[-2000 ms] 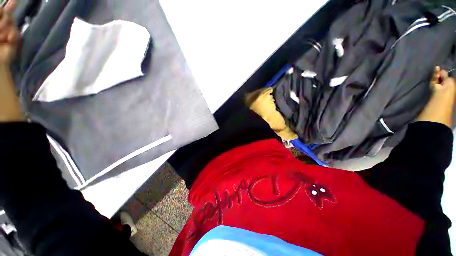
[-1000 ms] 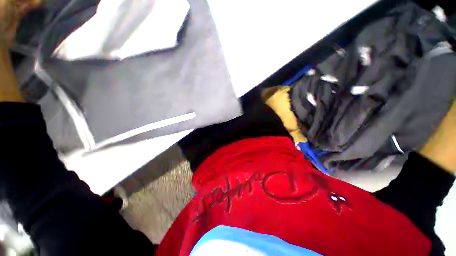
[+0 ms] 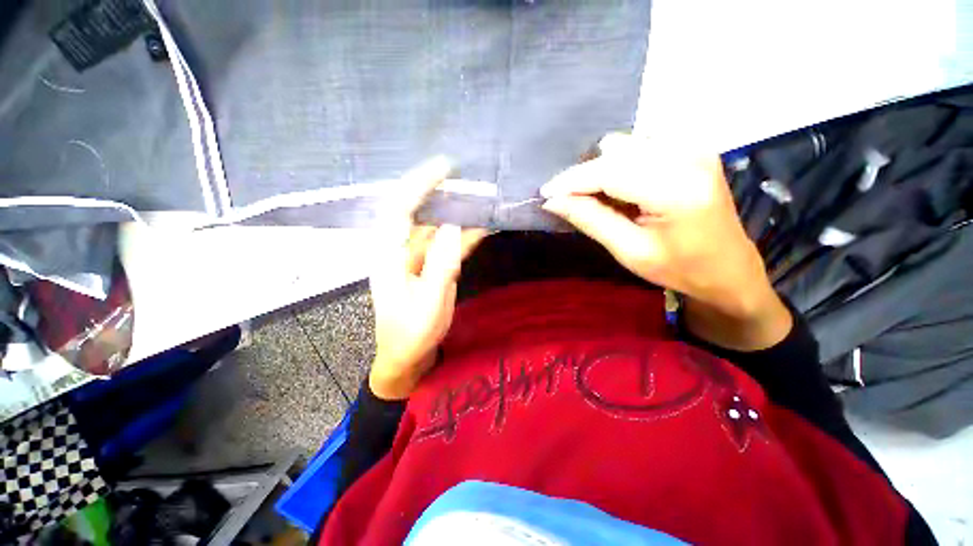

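The grey garment (image 3: 416, 85) lies spread over the white table, its turned-up edge toward me. A white binding (image 3: 309, 198) runs along the edge and ends near my hands. My left hand (image 3: 418, 267) holds the folded edge between thumb and fingers. My right hand (image 3: 651, 213) has thumb and forefinger pinched together just right of the binding's end. A thin pale line, thread or needle, shows at the right fingertips; I cannot tell which. Two parallel white lines (image 3: 197, 117) run up from the edge. A black label (image 3: 101, 30) shows at the upper left.
The white table (image 3: 213, 279) has its front edge before me. A dark garment pile (image 3: 896, 256) with white tabs lies at right. A reddish bundle under clear plastic (image 3: 85, 320) sits at the left. A blue bin (image 3: 320, 475) and checkered cloth (image 3: 48, 464) are below.
My hands have come from the far left and far right to the garment's near edge in the middle. The white patch is out of view, and the label and left bundle now show.
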